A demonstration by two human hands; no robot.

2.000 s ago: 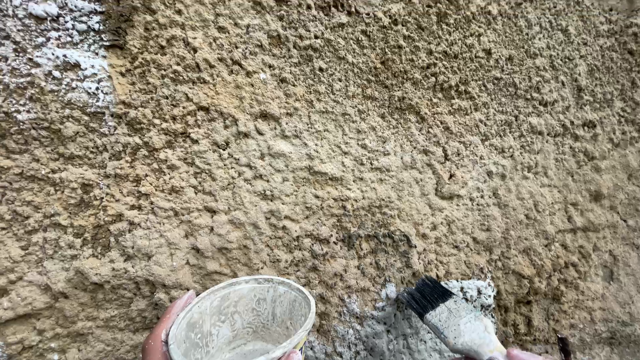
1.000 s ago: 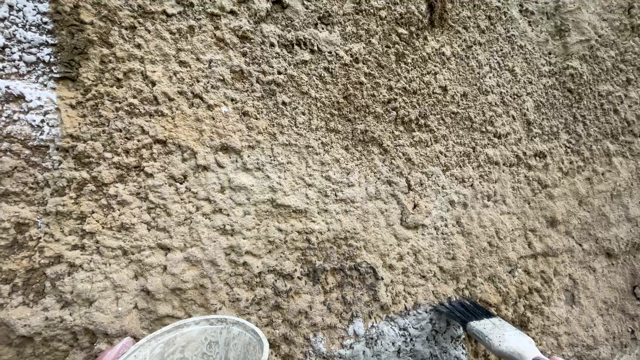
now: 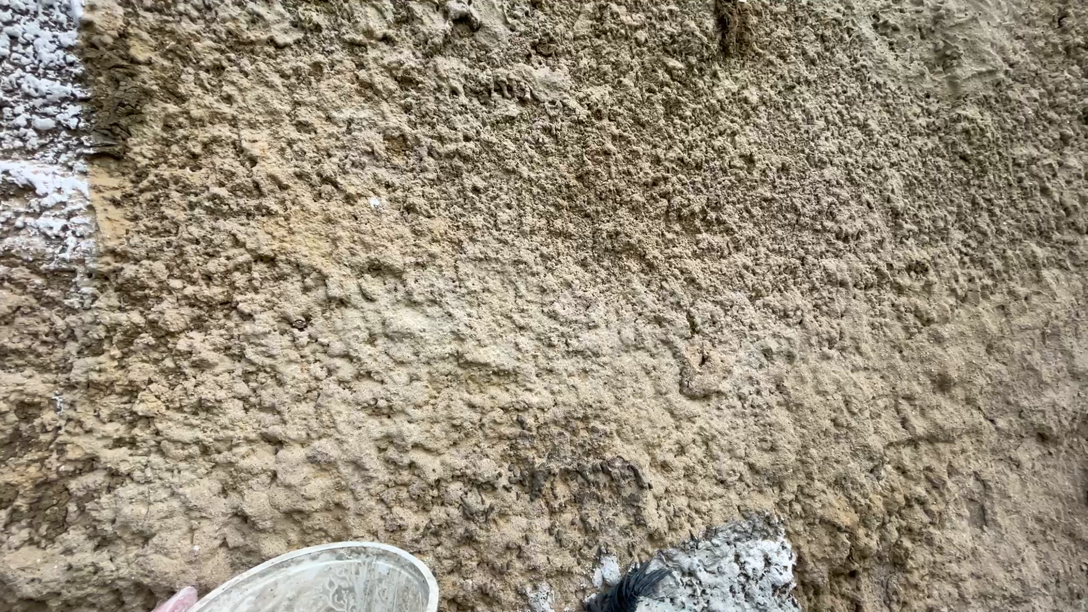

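My left hand point(image 3: 177, 600) shows only as a fingertip at the bottom left, against the rim of a pale plastic tub point(image 3: 340, 578). The tub's inside is smeared with a whitish residue, and its lower part is cut off by the frame. Right of it, the dark bristles of a paintbrush point(image 3: 629, 590) lie at the left side of a white-grey coated patch point(image 3: 722, 569) on the rough wall. The brush's handle and my right hand are out of view.
Coarse tan render covers the wall point(image 3: 510, 297) across the view. White coating point(image 3: 38, 85) lies on the wall at the upper left. A dark crusty spot point(image 3: 595, 476) sits above the brush, and a small pit point(image 3: 701, 365) is at centre right.
The brush has moved left over the white-grey patch, from its right side to its left. My right hand, partly visible two seconds ago, has left the view. The tub sits lower in view than at first.
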